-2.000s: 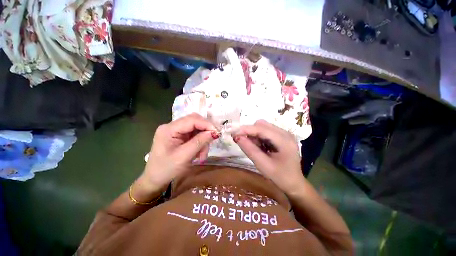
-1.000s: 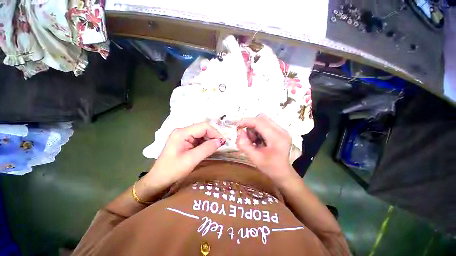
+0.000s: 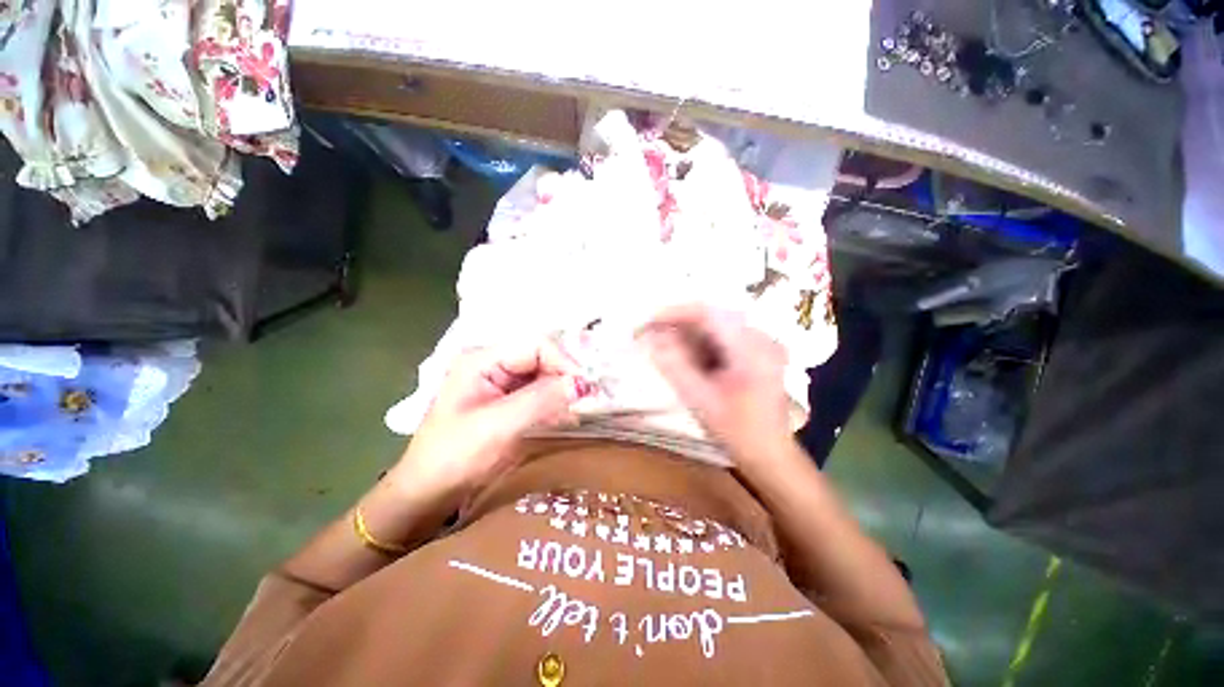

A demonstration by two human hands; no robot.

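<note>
A cream floral garment (image 3: 591, 269) with pink-red flowers lies spread over my lap, up to the table edge. My left hand (image 3: 503, 403) pinches a fold of its cloth between thumb and fingers, near my waist. My right hand (image 3: 718, 369) is just right of it over the garment, blurred, with the fingers bent. A small dark thing shows blurred at its palm. Whether its fingertips pinch a needle or thread cannot be seen. The cloth is overexposed, and no button can be made out on it.
The table has a white area (image 3: 577, 54) and a grey area (image 3: 1141, 175) with loose buttons (image 3: 920, 47). Cream floral garments (image 3: 148, 94) hang at the upper left, a blue floral garment (image 3: 94, 409) at the left. A dark-framed bin with blue plastic (image 3: 973, 389) stands at the right.
My right hand has moved away from my left fingertips and is now blurred. My left hand stays at the cloth. The view has shifted slightly.
</note>
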